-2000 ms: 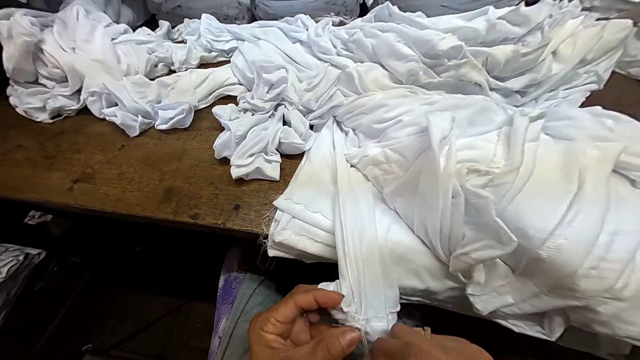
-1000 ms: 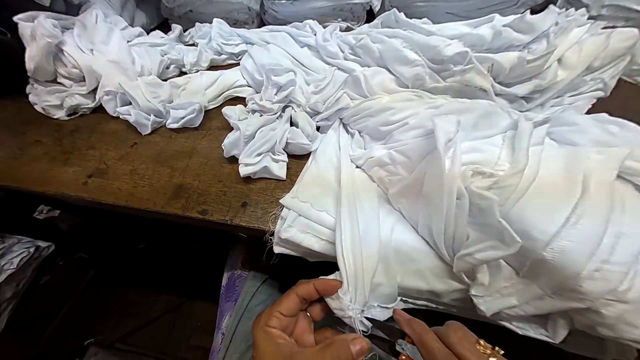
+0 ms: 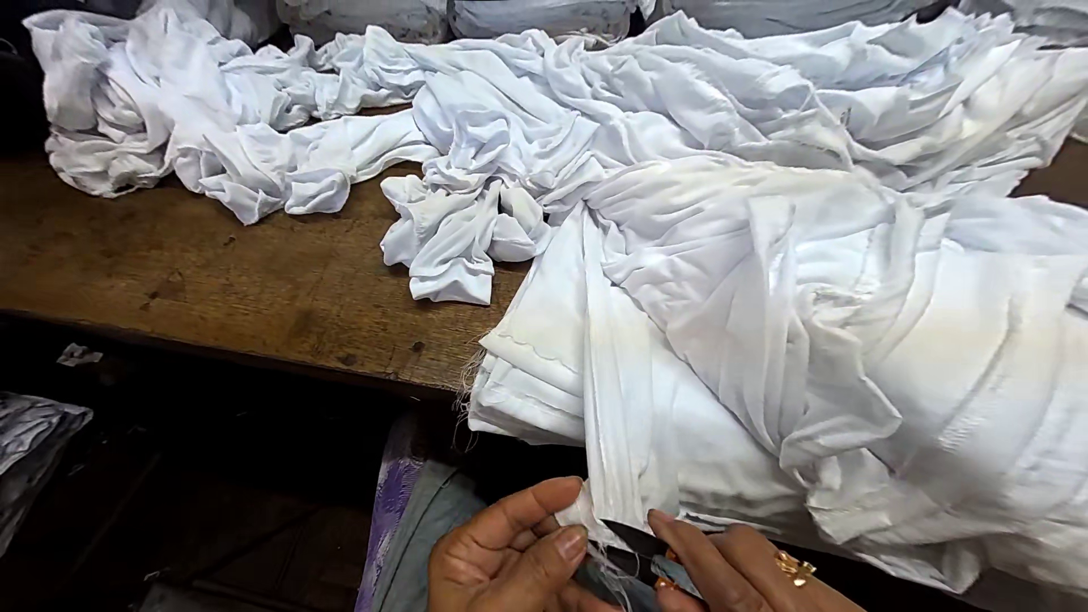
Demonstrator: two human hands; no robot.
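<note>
In the head view, white fabric pieces [image 3: 616, 408] hang over the table's front edge, their lower end between my hands. My left hand [image 3: 518, 552] pinches the fabric's end between thumb and forefinger. Small thread scissors [image 3: 633, 540] with dark blades are in my right hand [image 3: 731, 565], which wears a gold-coloured ring. The blades lie at the fabric's edge, beside loose white threads [image 3: 616, 574]. How far apart the handles are is partly hidden by my fingers.
A brown wooden table [image 3: 212, 272] carries a long heap of crumpled white garments [image 3: 510, 110] and a thick folded white stack [image 3: 977, 357] on the right. Wrapped bundles [image 3: 540, 19] line the back. Another bundle [image 3: 34, 433] sits low at the left.
The scissors' dark blades now show plainly at the fabric's end; two seconds ago they did not. My right hand has turned, and my left hand still pinches the fabric.
</note>
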